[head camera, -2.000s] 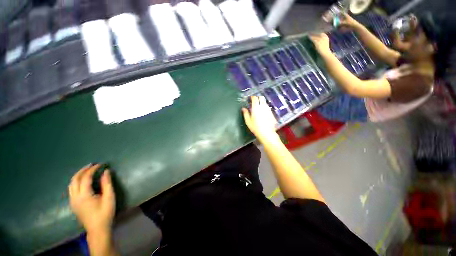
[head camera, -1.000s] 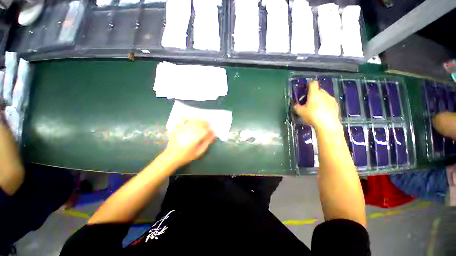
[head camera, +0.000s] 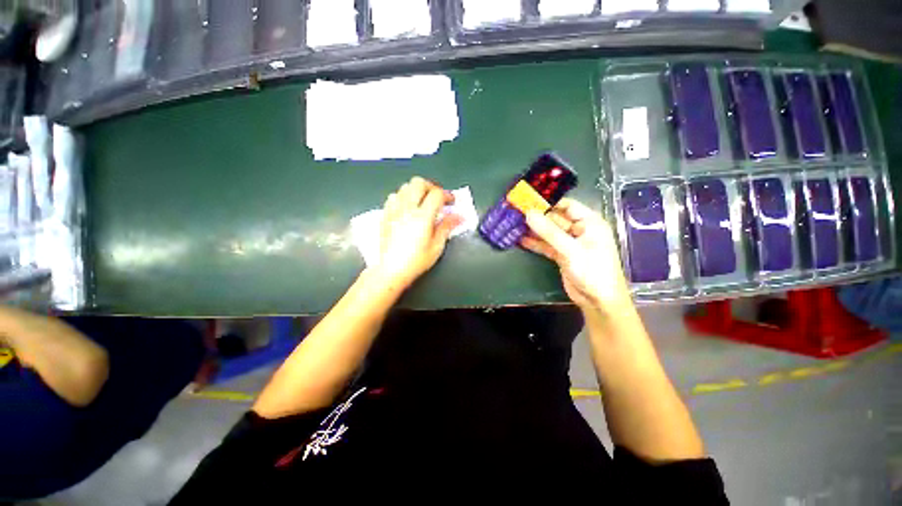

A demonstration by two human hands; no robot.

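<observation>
My right hand (head camera: 584, 247) holds a mobile phone (head camera: 529, 201) above the green bench, its black screen, orange band and purple keypad facing up. My left hand (head camera: 413, 229) is on a white sleeve (head camera: 368, 235), fingers bent over it; the sleeve's ends show on both sides of the hand. The phone and the sleeve are a little apart. A stack of white sleeves (head camera: 382, 117) lies beyond my left hand. The clear tray (head camera: 615, 170) at the right holds purple phones in two rows. Its far left pocket has no phone, only a small white label (head camera: 635, 133).
Dark trays (head camera: 198, 64) with some white wrapped phones stand along the far side. Another tray with whitish wrapped phones (head camera: 64, 198) is at the left edge. A person's arm (head camera: 59, 354) is at lower left. A red stool (head camera: 791, 324) stands below the bench at right.
My right hand has lifted the phone out of the tray's far left pocket and moved left with it. My left hand has shifted slightly right and away with the sleeve.
</observation>
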